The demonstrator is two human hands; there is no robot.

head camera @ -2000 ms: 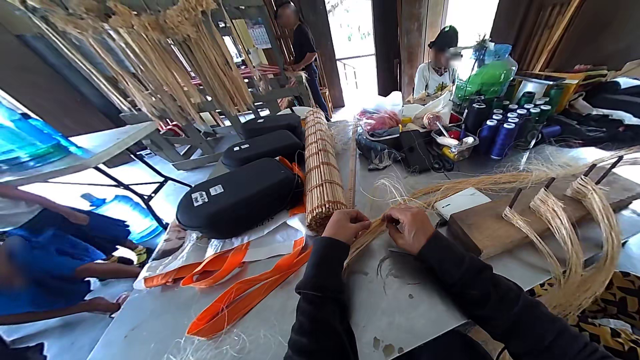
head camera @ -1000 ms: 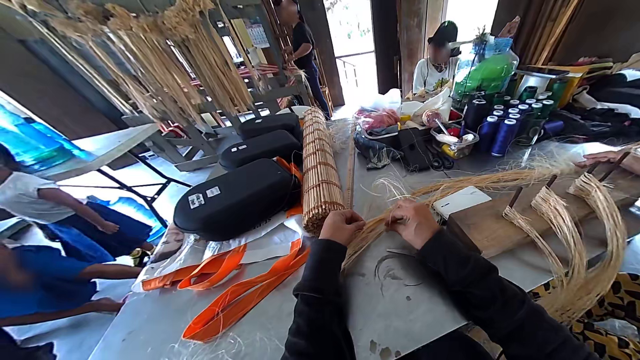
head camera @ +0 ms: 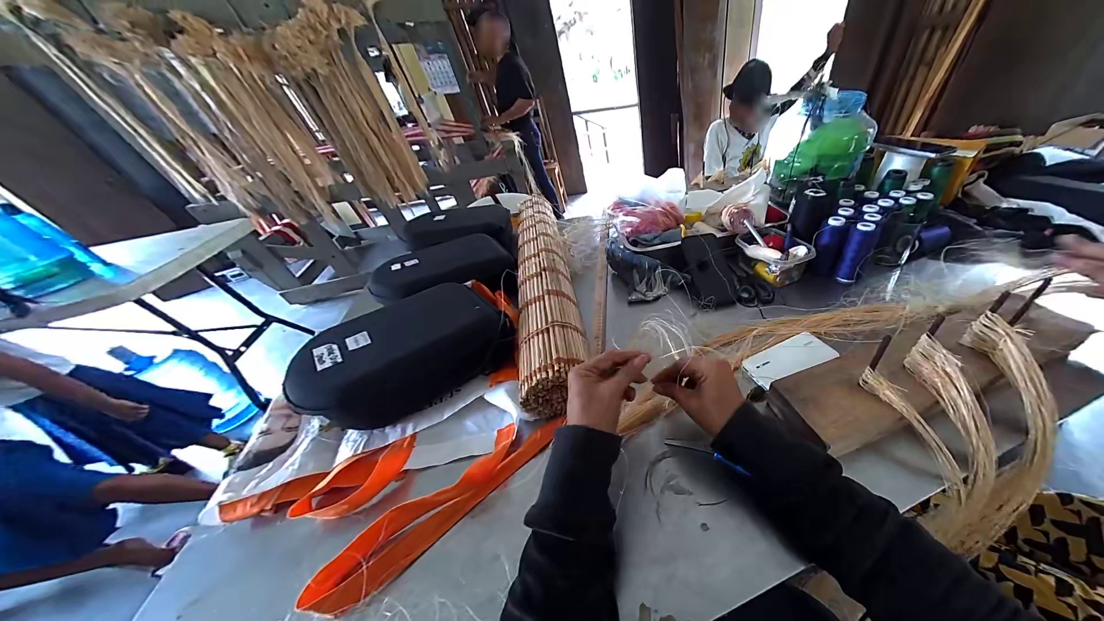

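Note:
Fingertips pinched, my left hand (head camera: 604, 390) and my right hand (head camera: 700, 390) are held close together over the grey table (head camera: 681, 535). Thin pale fibre strands (head camera: 668, 332) rise around the fingers, and both hands seem to pinch a fine strand. Behind and below the hands lies a long bundle of tan fibres (head camera: 802, 323), running to the right. A rolled mat of thin sticks (head camera: 552, 302) lies just left of my left hand. Right of my right hand, a white phone-like device (head camera: 789, 360) rests by a wooden block (head camera: 897, 379) with pegs holding looped fibre hanks (head camera: 949, 379).
Black zipped cases (head camera: 397, 354) and orange straps (head camera: 414, 526) lie at left. Thread spools (head camera: 856, 250), scissors (head camera: 752, 289) and a plastic tub (head camera: 776, 259) stand farther back. Another person's hand (head camera: 1082, 259) is at the right edge; several people are around the table.
My hands have lifted off the fibre bundle they were touching and come up with fingertips pinched. Another person's hand at the right edge has moved.

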